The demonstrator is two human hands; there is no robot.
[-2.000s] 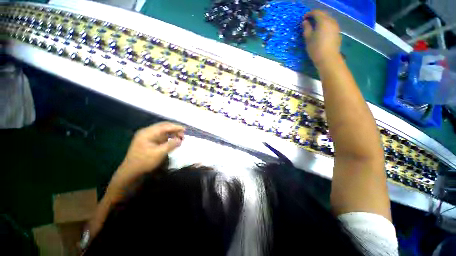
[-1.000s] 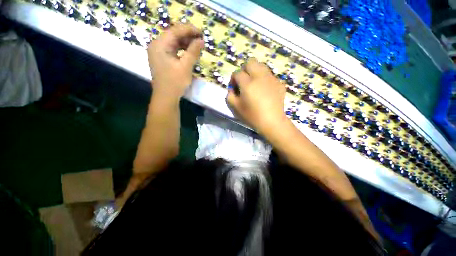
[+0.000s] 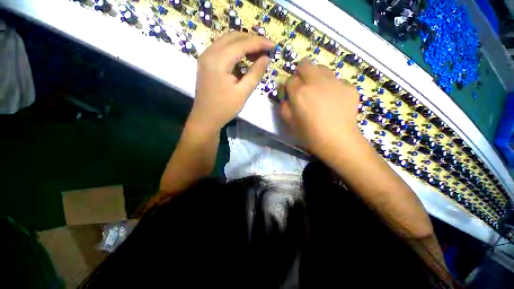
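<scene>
The long tan-yellow circuit board panel (image 3: 408, 127) lies between the silver-white rails, crowded with small dark, silver and blue parts. My left hand (image 3: 228, 79) is over the boards, thumb and forefinger bent towards each other, with a small blue spot at the forefinger tip; whether it is held or mounted I cannot tell. My right hand (image 3: 321, 104) is just to the right, over the boards and near rail, fingers curled down; its fingertips are partly hidden, so I cannot tell what it holds. The two hands are close but apart.
A heap of blue components (image 3: 450, 45) and a heap of black components (image 3: 398, 16) lie on the green mat (image 3: 489, 107) beyond the far rail. A blue bin (image 3: 505, 127) is at the right edge. The near rail (image 3: 141, 65) runs below the boards. Cardboard (image 3: 93, 204) is at the lower left.
My right hand has come from the blue heap to the boards. My left hand has risen from beside the near rail onto the boards. Both have since shifted slightly right. The view has shifted too.
</scene>
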